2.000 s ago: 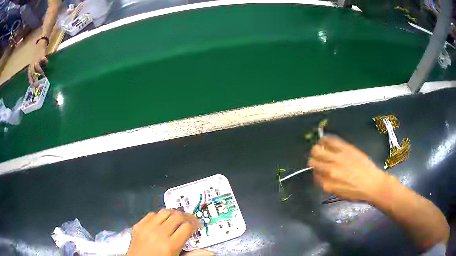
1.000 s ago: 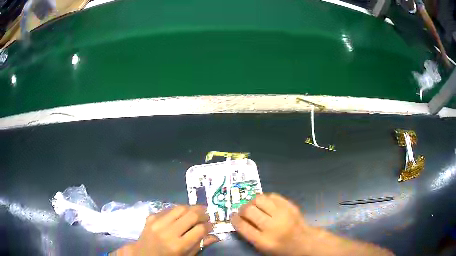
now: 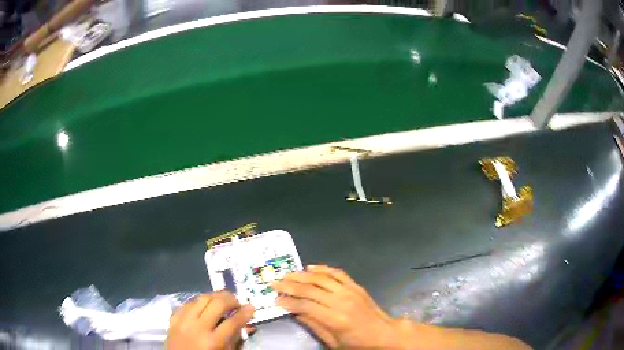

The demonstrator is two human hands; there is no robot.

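Note:
The white base housing (image 3: 281, 244) lies open side up on the dark bench, with a green circuit board and a dark block inside. A cable assembly (image 3: 231, 235) lies across it, its yellow-gold bar sticking out past the far edge. My left hand (image 3: 209, 321) is at the housing's near left corner, fingertips on the near edge. My right hand (image 3: 333, 301) lies over the near right part, fingers bent inward. The fingertips hide the cable's near end, so I cannot tell what they grip. A clear plastic bag (image 3: 130, 316) trails left of the housing.
A single cable assembly (image 3: 357, 179) lies against the belt's pale edge (image 3: 274, 167). A gold-ended cable bundle (image 3: 507, 191) lies at right, with thin dark tweezers (image 3: 450, 262) nearer me. A bagged unit (image 3: 514, 85) is on the green belt (image 3: 246, 102) beside a grey post (image 3: 569, 65).
A cable assembly was brought onto the housing, and another was left by the belt edge. My right hand came from the right to the housing. The view has since turned, shifting the scene.

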